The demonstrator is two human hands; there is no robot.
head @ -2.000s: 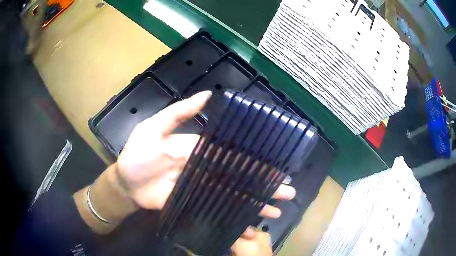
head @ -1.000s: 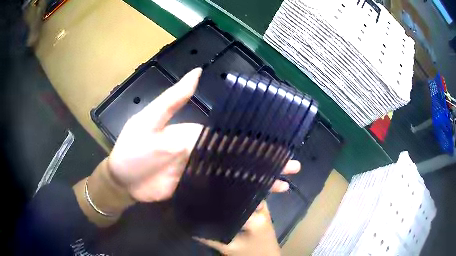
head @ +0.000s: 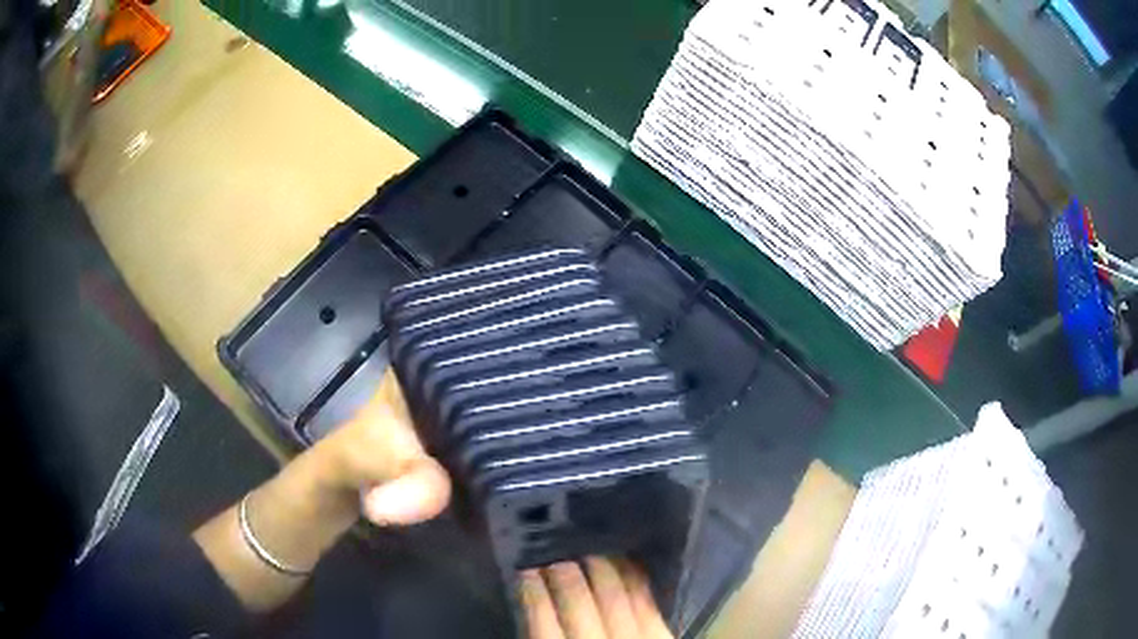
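Observation:
A fanned row of several black phone frames (head: 549, 375) is held over the black blister tray (head: 468, 175), their ends showing as pale parallel lines. My left hand (head: 374, 462) grips the row from its left side, thumb visible, other fingers hidden behind the frames. My right hand (head: 593, 599) is at the bottom edge, cut off by it, with its fingers laid on the face of the nearest frame. The tray lies flat with its visible pockets empty, partly covered by the frames.
A tall white tray stack (head: 836, 162) stands on the green belt (head: 549, 75), black parts on top. Another white stack (head: 948, 537) is lower right. A blue basket (head: 1086, 300) and red item (head: 930, 347) are at right. An orange bin (head: 131, 44) sits upper left on the tan board (head: 212, 162).
The row of frames has turned, so its pale-lined end edges now face me. My left hand has rotated around its left side. My right fingers now lie on the nearest frame's face.

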